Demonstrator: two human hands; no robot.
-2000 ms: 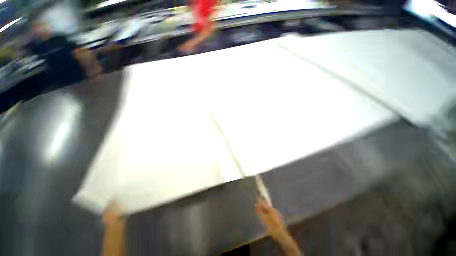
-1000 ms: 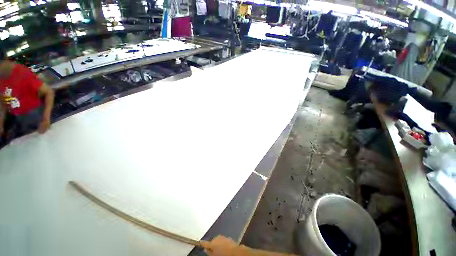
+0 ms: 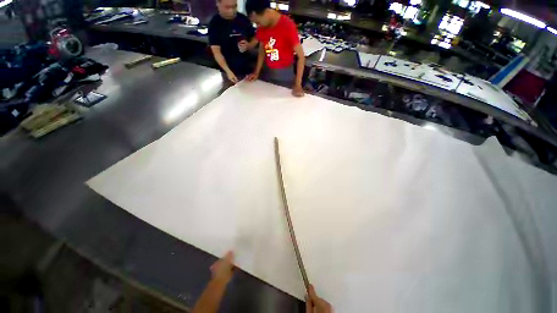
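White underlay paper lies across the grey table, its near edge running diagonally down to the right. A long, thin, tan stick lies over the paper, pointing away from me; it looks bowed. My right hand, at the bottom edge of the picture and partly cut off, is closed on the stick's near end. My left hand is at the paper's near edge, left of the stick, with fingertips touching the paper; whether it pinches the edge cannot be told.
Two people, one in a red shirt and one in a dark shirt, stand at the far edge, hands at the paper. Taped bars, dark fabric pieces and a red-and-grey cutting machine are on the table at left.
The view has swung left from the aisle to the paper's end. My left hand is back in view at the paper's edge. My right hand still holds the stick, now pointing across the table.
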